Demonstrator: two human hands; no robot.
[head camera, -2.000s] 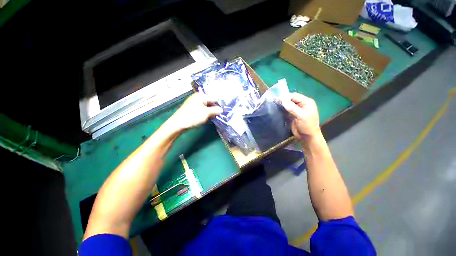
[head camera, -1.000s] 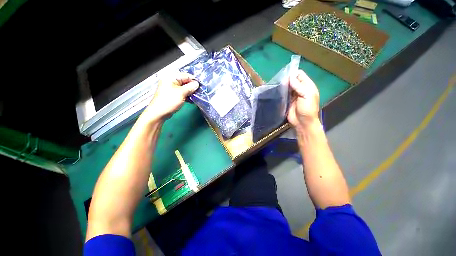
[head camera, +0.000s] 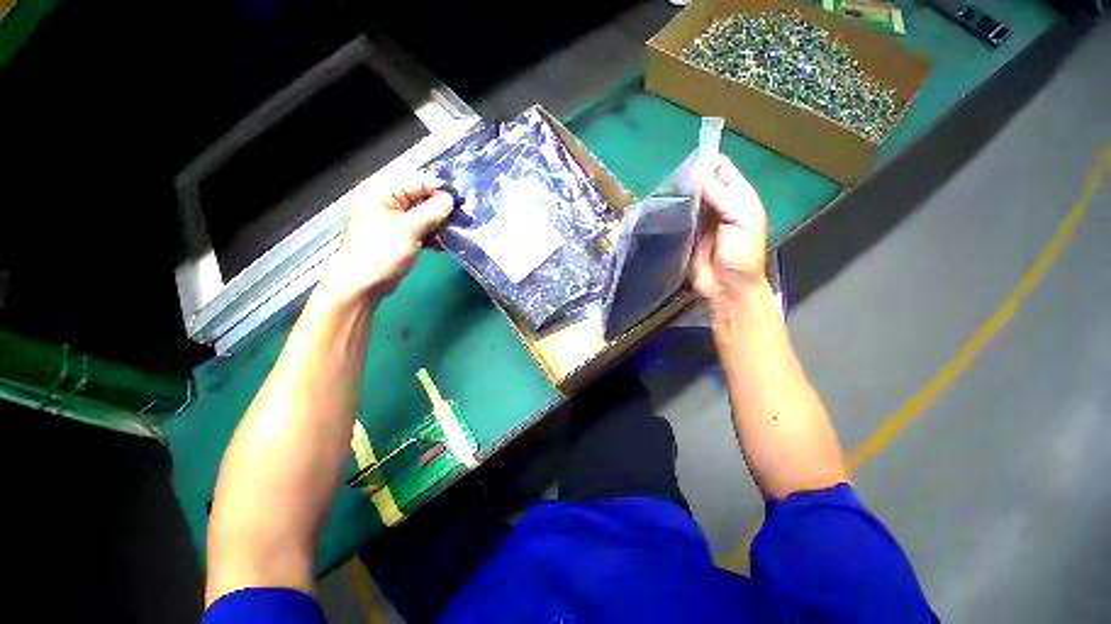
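Observation:
My left hand (head camera: 396, 232) pinches the upper left corner of a shiny silver-blue antistatic bag (head camera: 524, 238) with a white label. The bag lies tilted over an open brown cardboard box (head camera: 570, 361) in front of me. My right hand (head camera: 731, 232) holds a dark, translucent bag (head camera: 654, 258) upright by its right side, over the right part of the same box. The box's far wall shows behind the bags; much of its inside is hidden under them. What the dark bag contains, I cannot tell.
A parts box (head camera: 755, 116) full of tiny green-silver bits stands far right, with a black handheld object (head camera: 975, 22) beyond. Pale metal frames (head camera: 274, 280) lie at the left back. A small green board fixture (head camera: 420, 461) lies at the near bench edge.
My left hand has moved left and up to the silver bag's corner. The silver bag lies flatter, its label plainer. The dark bag has been drawn upright and narrower. The view has shifted slightly.

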